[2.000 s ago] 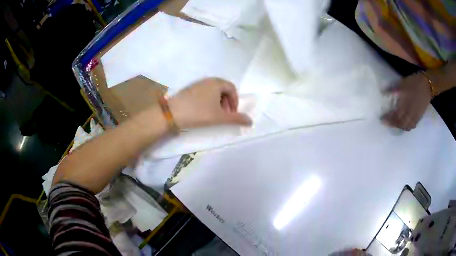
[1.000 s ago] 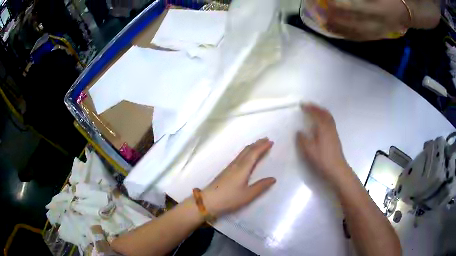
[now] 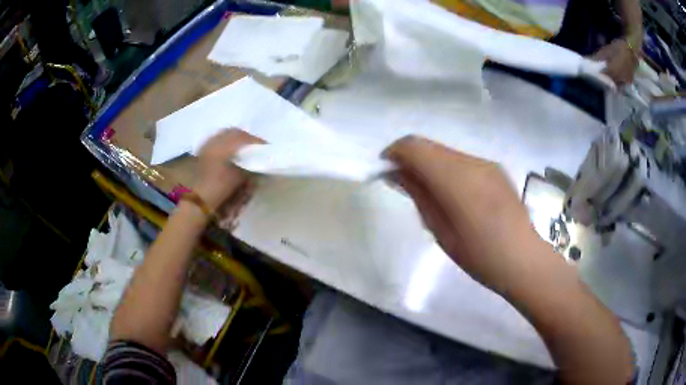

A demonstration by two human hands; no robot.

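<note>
A large white fabric panel (image 3: 316, 162) is stretched between my two hands above the white table (image 3: 353, 233). My left hand (image 3: 226, 169) grips its left end near the table's left edge. My right hand (image 3: 436, 180) grips its edge near the middle of the table. Both hands are slightly blurred, and the fingertips are partly hidden. More white fabric (image 3: 421, 53) spreads at the back of the table, but where one piece ends and another begins cannot be told.
Flat white pieces (image 3: 263, 41) lie in the blue-rimmed, cardboard-lined tray (image 3: 143, 75). The sewing machine (image 3: 617, 184) stands at right. Crumpled white pieces (image 3: 98, 289) hang at lower left. Another person's hand (image 3: 620, 60) is at the fabric's far right end.
My left hand has moved up and left, my right hand slightly up and left; both now grip fabric. The fabric at the back has spread rightward to the other person's hand.
</note>
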